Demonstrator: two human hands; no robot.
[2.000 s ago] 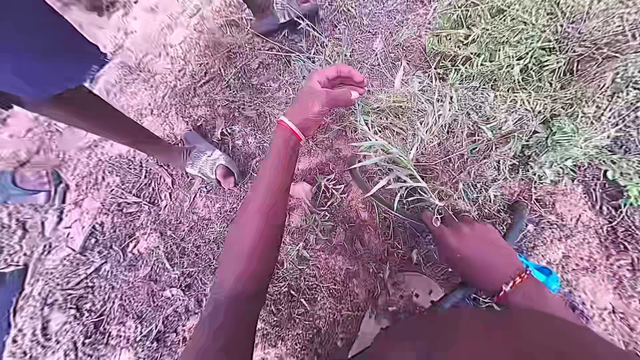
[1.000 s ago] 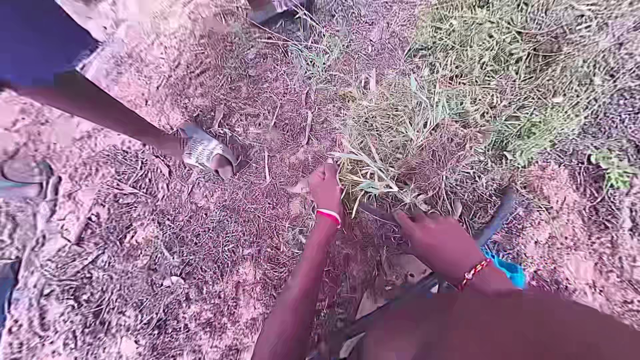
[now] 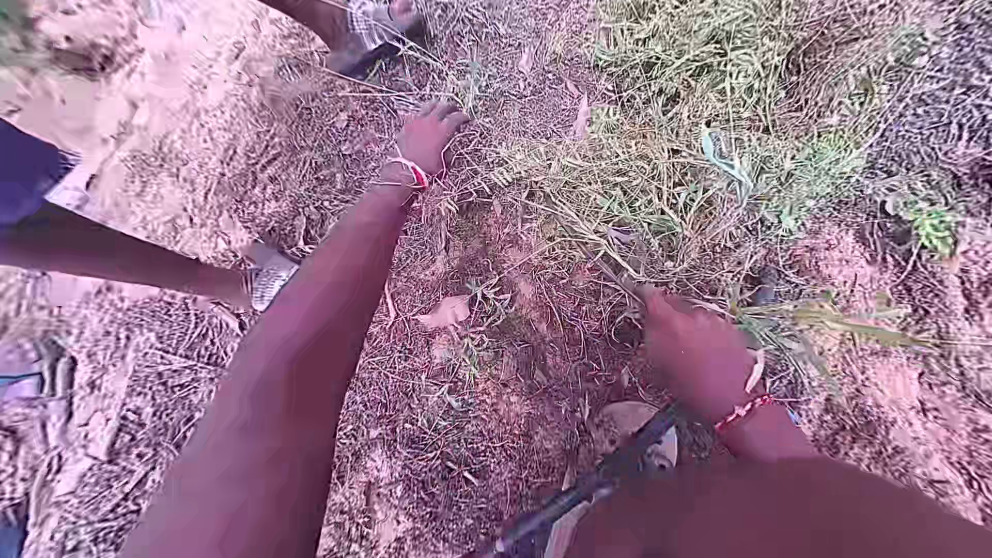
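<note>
My left hand point(image 3: 430, 136), with a red and white band at the wrist, reaches far forward, low over thin grass stems point(image 3: 473, 85). Its fingers are bent and blurred, so a grip on the stems cannot be made out. At the right, my right hand point(image 3: 694, 349) is closed around a sickle, whose narrow dark blade point(image 3: 616, 275) points forward and left into cut grass. Most of the handle is hidden by the fist. Long green grass stalks point(image 3: 845, 322) stick out to the right behind this hand.
A person's sandaled foot point(image 3: 372, 31) is just beyond my left hand, and another point(image 3: 271, 279) lies left of my forearm. A heap of cut grass point(image 3: 697, 70) spreads at the upper right. A dark rod-like thing point(image 3: 581, 492) crosses near the bottom. A dry leaf point(image 3: 446, 311) lies mid-ground.
My left hand has gone from beside the blade and a green tuft to farther forward, near the other person's foot. Green stalks now show right of my right hand. The view has shifted.
</note>
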